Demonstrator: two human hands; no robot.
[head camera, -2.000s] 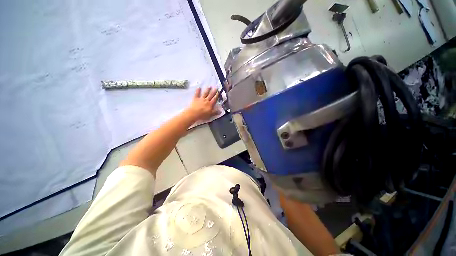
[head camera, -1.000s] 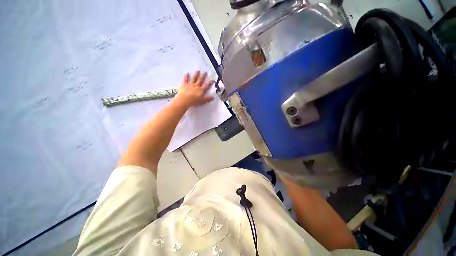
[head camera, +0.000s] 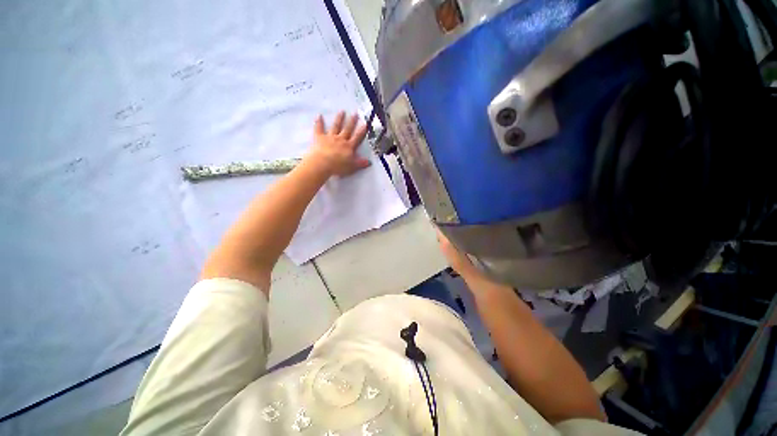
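The cutting machine (head camera: 511, 145), a large blue and silver motor with a side handle and a thick black cable coil, fills the upper right. My left hand (head camera: 340, 152) lies flat with spread fingers on the white paper marker (head camera: 170, 94), close to the lay's dark edge beside the machine. The mottled weight bar (head camera: 238, 169) lies on the paper, its right end beside my left wrist. A near corner of the paper extends over the table below my left hand. My right forearm reaches up behind the motor; my right hand is hidden there.
The pale table (head camera: 375, 254) has a visible joint near my body. White scraps (head camera: 596, 298) lie on the floor at the right, near dark frame parts and a yellowish bar (head camera: 676, 308). The lay's dark edge runs along the lower left.
The machine has shifted upward and looms larger in view. My left hand has moved slightly up and left along the paper. The grey base corner below the motor no longer shows.
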